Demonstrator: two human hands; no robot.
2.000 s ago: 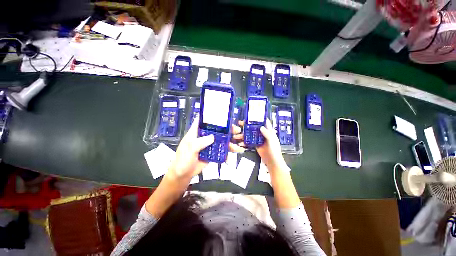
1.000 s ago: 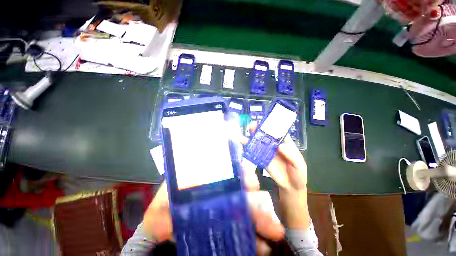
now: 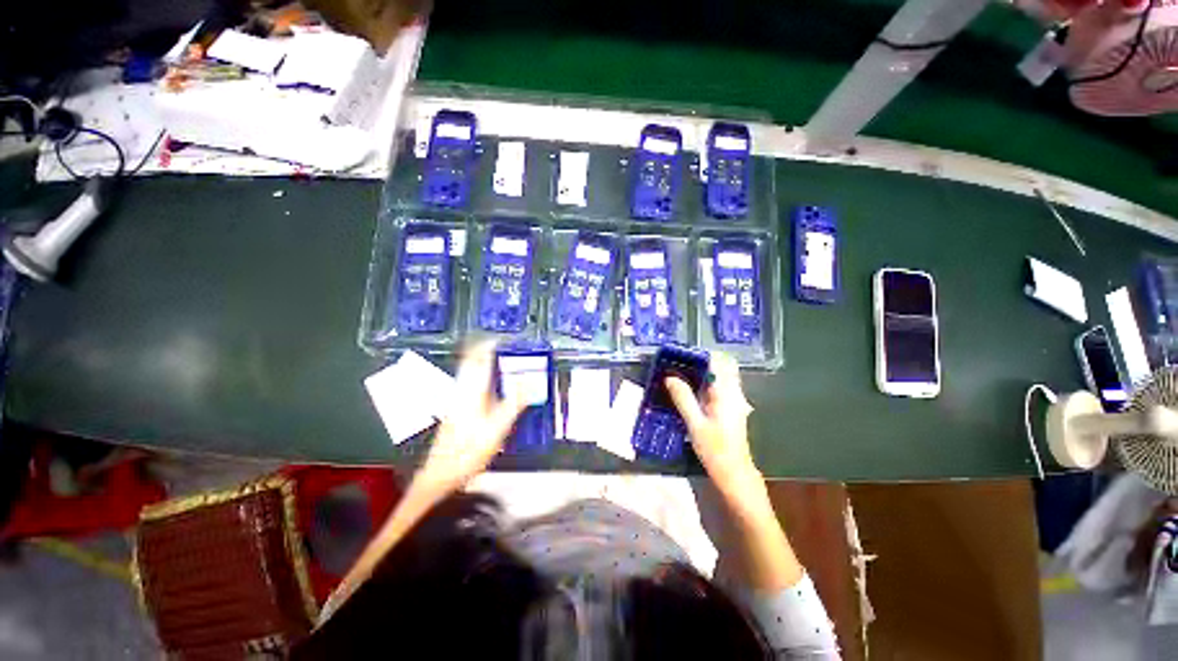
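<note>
My left hand [image 3: 474, 411] holds a blue keypad phone [image 3: 528, 387] at the bench's front edge, its screen glowing white. My right hand [image 3: 718, 407] holds another blue keypad phone [image 3: 667, 416], its screen dark, with the thumb over its upper part. White paper slips [image 3: 588, 403] lie between and beside the hands. Just beyond them is a clear blister tray [image 3: 376, 338]. Its near row holds several blue phones [image 3: 508, 280] face down. Its far row holds three such phones and two white slips [image 3: 572, 178].
A spare blue handset [image 3: 816, 254] lies right of the tray, then a white-edged touchscreen phone [image 3: 907, 333]. A small fan [image 3: 1079, 431] stands at the right edge. A white handheld device [image 3: 54, 236] and papers [image 3: 265, 123] are at left.
Both phones have come down to the bench's front edge and apart. The left phone has moved away from the camera. The right phone's screen has gone dark. The near tray row is now uncovered.
</note>
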